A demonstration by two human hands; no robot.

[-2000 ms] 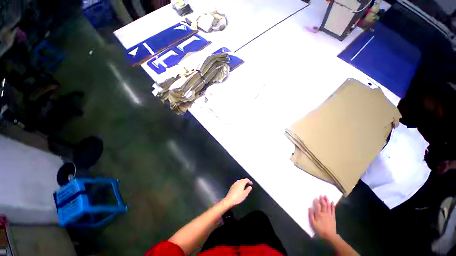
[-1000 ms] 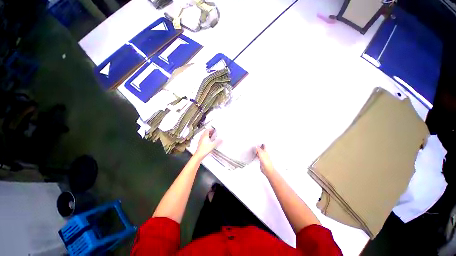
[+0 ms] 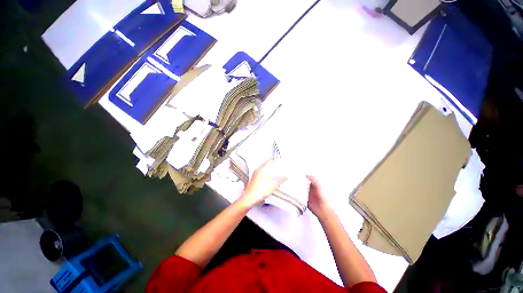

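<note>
A small stack of limp white sheets point(image 3: 291, 186) with thin khaki edges lies near the table's front edge, its outline partly lost in glare. My left hand point(image 3: 264, 183) grips its left part, with the fingers over the sheets. My right hand point(image 3: 316, 196) holds its right end, thumb up. The lower edges of the stack bend and fan slightly between my hands. A thick bundle of small khaki pieces point(image 3: 232, 109), with white pieces among them and a dark tie around the middle, lies just left of the stack.
Small blue templates point(image 3: 137, 43) lie at the far left and another point(image 3: 266, 80) behind the bundle. A wide khaki panel stack point(image 3: 416, 171) lies right, with white pieces point(image 3: 467, 200) beyond it. A large blue template point(image 3: 459, 63) is at far right. A blue crate-like object point(image 3: 97, 266) stands on the floor.
Both hands came from the table's front edge to the white sheets and took hold of them. Since one second ago, the sheets have shifted slightly toward me and their edges have lifted.
</note>
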